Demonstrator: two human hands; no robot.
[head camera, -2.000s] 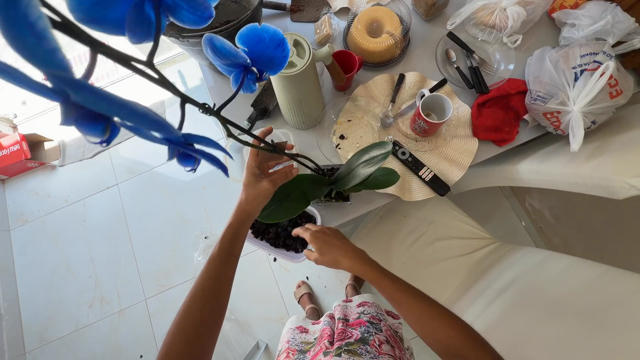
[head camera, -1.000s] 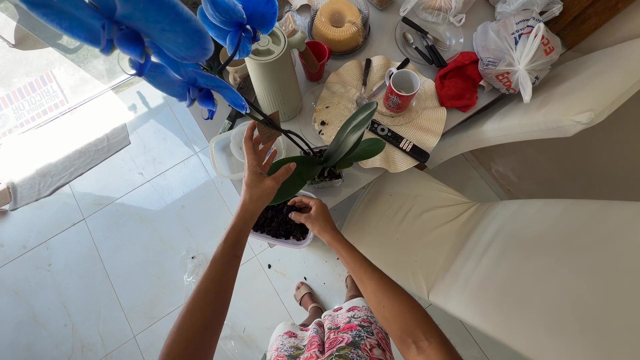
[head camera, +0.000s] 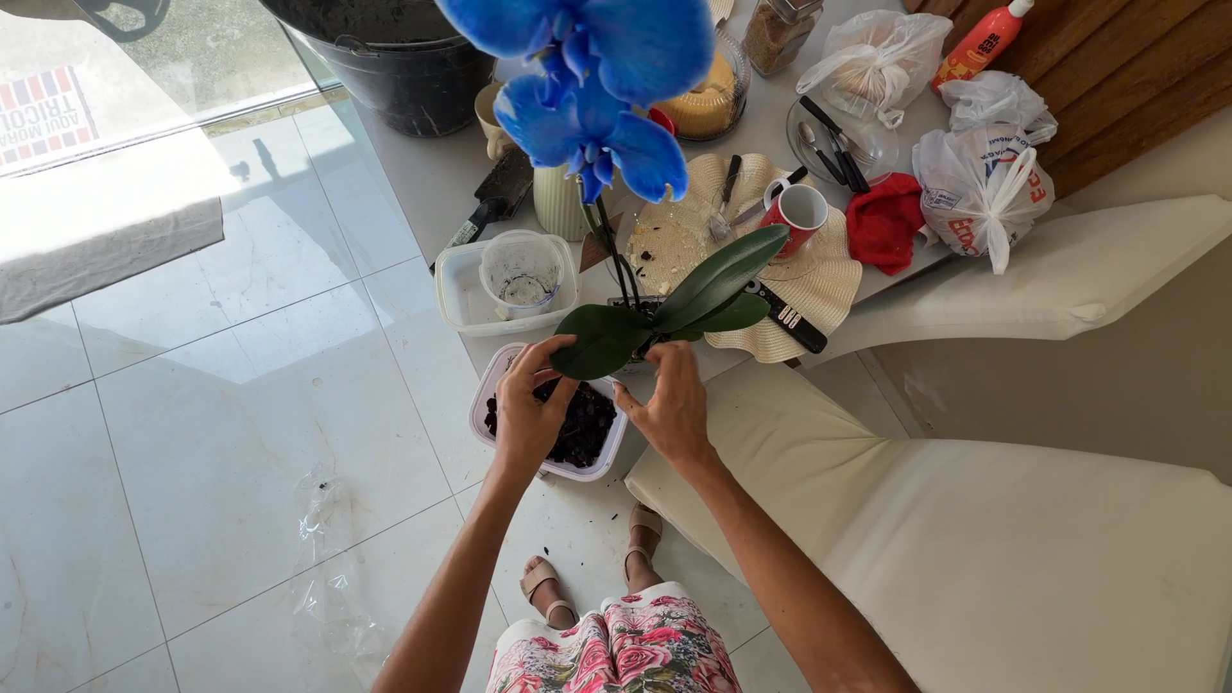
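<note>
A blue orchid (head camera: 606, 106) with broad green leaves (head camera: 717, 279) stands in a small pot (head camera: 635, 310), mostly hidden under its foliage, at the table's edge. My left hand (head camera: 532, 404) has its fingertips at the rim of the lower left leaf; whether it grips the leaf is unclear. My right hand (head camera: 671, 399) is at the base of the plant, its index finger partly hidden beneath the leaves and its thumb apart. Below the leaves, partly behind my left hand, a white plastic tub (head camera: 481, 423) holds dark bark substrate (head camera: 587, 423).
A clear cup (head camera: 521, 272) sits in a plastic container (head camera: 457, 294) left of the orchid. Near it lie a hand trowel (head camera: 491, 202) and a black bucket (head camera: 414, 82). A red mug (head camera: 797, 217) and remote control (head camera: 791, 318) rest on a wavy placemat (head camera: 837, 260). A cream chair (head camera: 924, 520) stands right.
My right hand has moved from the bark in the tub up to the base of the orchid. My left hand has come lower, to the leaf's edge. The view has shifted.
</note>
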